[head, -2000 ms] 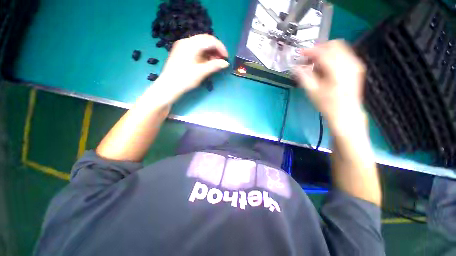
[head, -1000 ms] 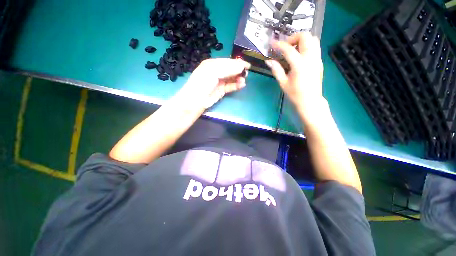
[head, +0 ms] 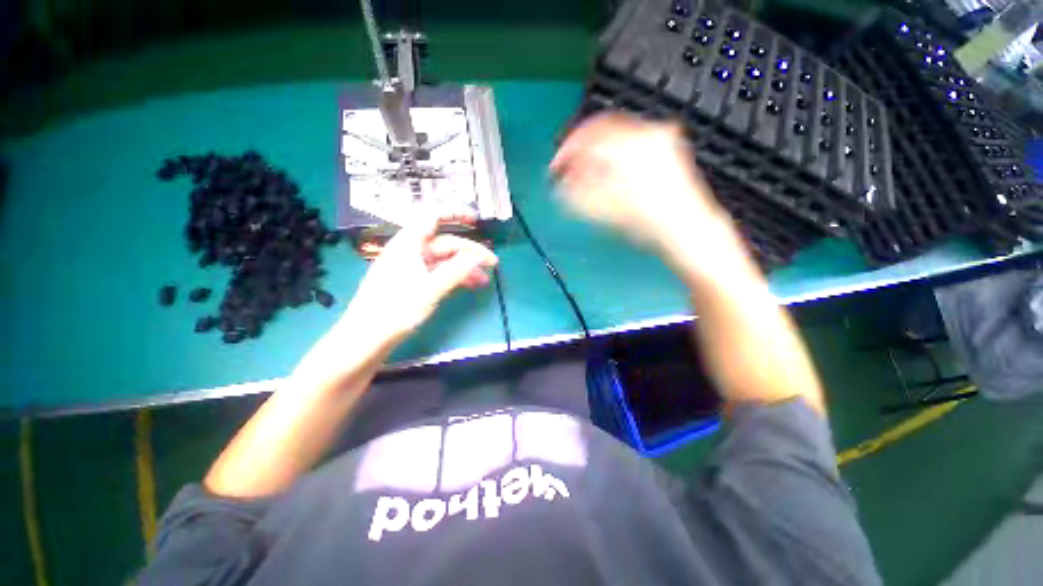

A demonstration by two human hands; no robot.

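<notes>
A heap of small black moulded parts (head: 246, 235) lies on the teal mat at the left, with a few loose ones beside it. The tabletop fixture (head: 408, 166) has a silver top plate with radiating arms and a metal post above. My left hand (head: 418, 275) is at the fixture's front edge, fingers bent; whether it holds a part cannot be told. My right hand (head: 629, 177) is blurred, to the right of the fixture and in front of the trays, fingers curled; its fingertips do not show clearly. Black gridded parts trays (head: 749, 86) are stacked at the right, with shiny pieces in rows of pockets.
Black cables (head: 551, 275) run from the fixture over the bench's front edge (head: 801, 300). A blue bin (head: 623, 412) stands under the bench. Another black tray (head: 972, 126) with shiny pieces lies at the far right. Grey fabric (head: 1001, 332) shows at the right edge.
The view has turned toward the right, bringing the whole fixture and more of the trays into view. My right hand has left the fixture's plate and moved right to the trays. My left hand remains near the fixture's front.
</notes>
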